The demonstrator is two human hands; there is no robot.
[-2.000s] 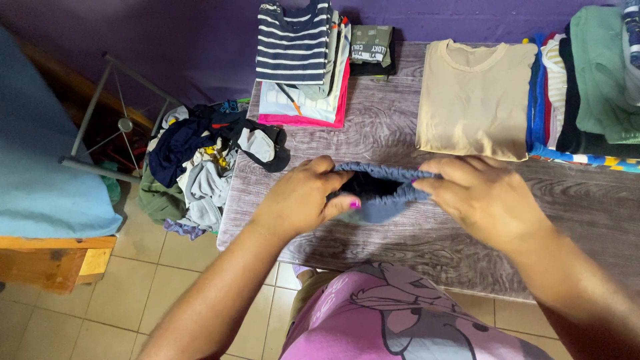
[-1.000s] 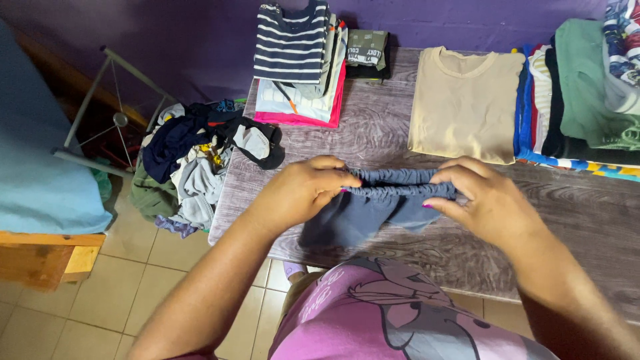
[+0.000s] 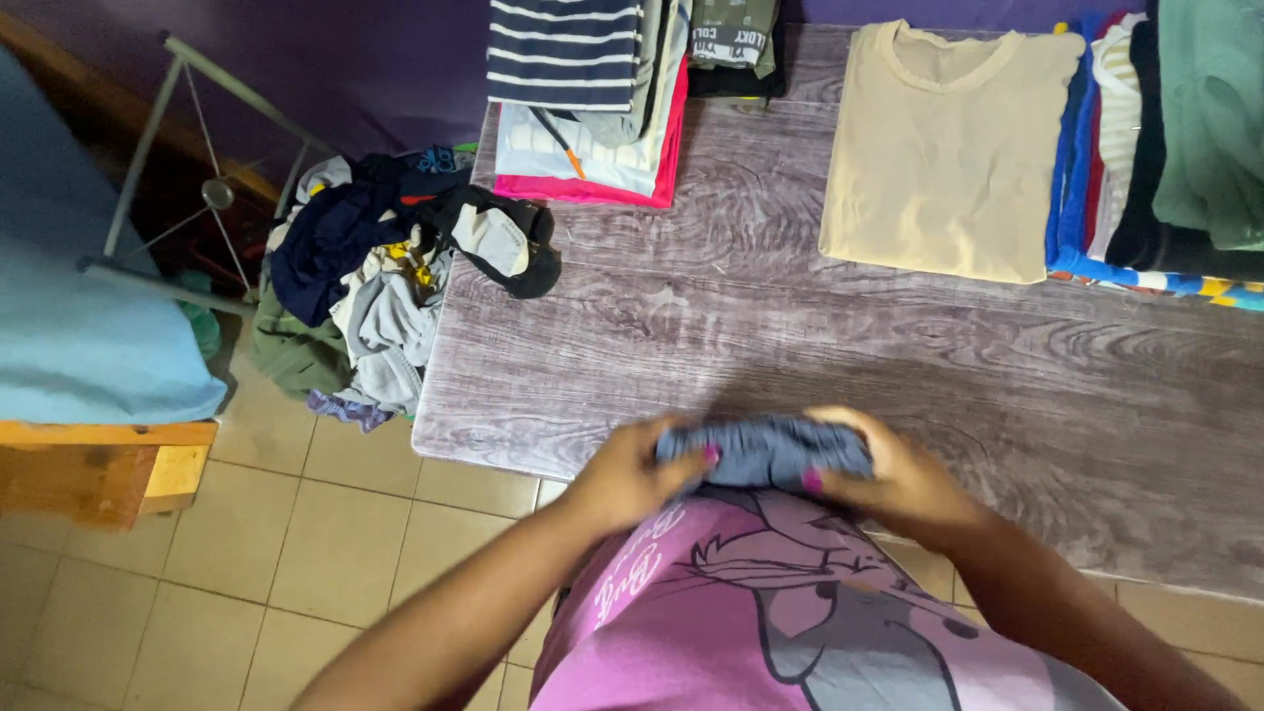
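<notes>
A grey-blue garment with a gathered elastic waistband [image 3: 765, 450] is bunched between my hands, close to my body at the table's near edge. My left hand [image 3: 642, 472] grips its left end, thumb on the near side. At the right end my right hand [image 3: 879, 474] holds it the same way. The rest of the garment is hidden below the waistband. Beyond, on the wood-patterned table [image 3: 691, 336], lie a folded beige T-shirt [image 3: 948, 158] and a folded navy-and-white striped garment [image 3: 565, 54] on top of a stack.
Folded olive clothing [image 3: 733, 39] lies by the purple wall. More folded clothes [image 3: 1210, 128] are stacked at the right. A heap of loose clothes [image 3: 365, 267] and dark socks with white soles [image 3: 504, 242] sit at the table's left end, near a metal frame [image 3: 148, 158].
Both hands have drawn the garment toward my body. Its waistband was stretched wide and its lower part hung in view; now it is compactly bunched.
</notes>
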